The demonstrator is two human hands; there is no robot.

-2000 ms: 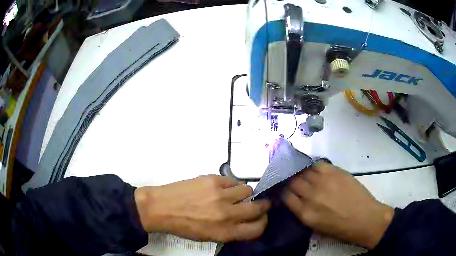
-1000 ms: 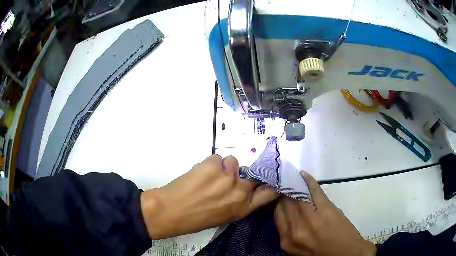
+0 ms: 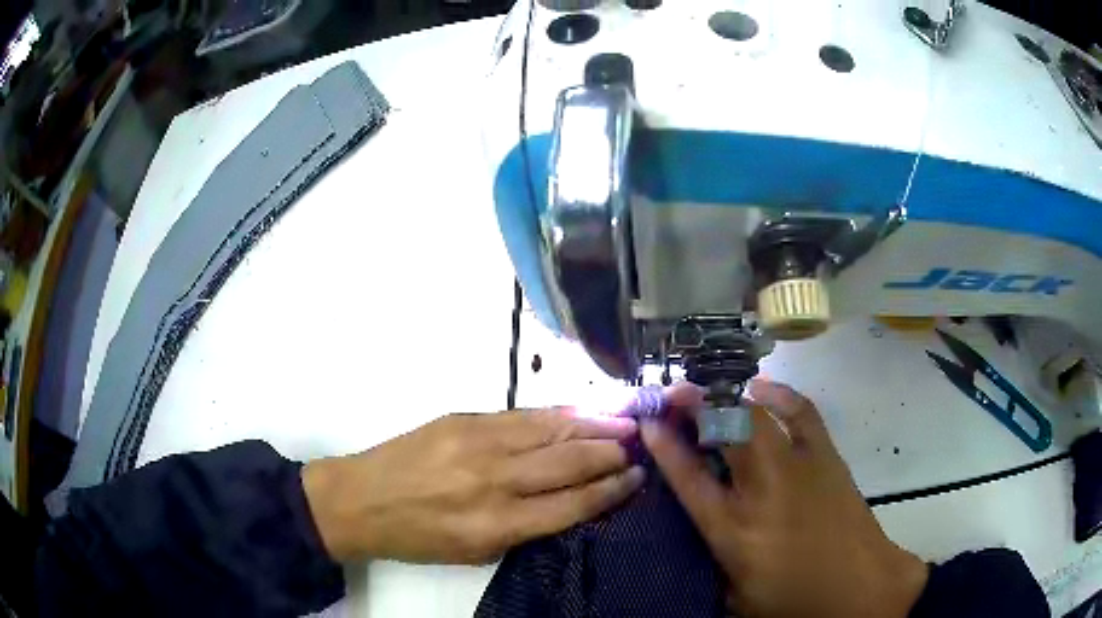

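Observation:
A dark, finely striped fabric piece [image 3: 610, 555] lies between my hands and runs up to the needle area of the white sewing machine [image 3: 773, 169]. Its far tip looks purple under the lamp. My left hand [image 3: 471, 483] lies flat, fingers together, with its fingertips on the fabric's left edge by the needle. My right hand [image 3: 773, 495] holds the fabric's right side, thumb and fingers close to the needle and partly behind the grey knob [image 3: 725, 423]. The presser foot and needle tip are hidden by glare and fingers.
A stack of curved grey panels [image 3: 230, 217] lies at the table's left. Blue-teal thread snips [image 3: 993, 392] lie right of the needle, with part of a yellow-orange handle [image 3: 909, 324] behind. A dark object [image 3: 1088, 483] sits at the right edge. A ruler scale marks the near right edge.
Both hands have moved the fabric up to the needle. The raised, folded tip now lies low under the machine head. My left hand has flattened. The camera view has shifted closer to the head.

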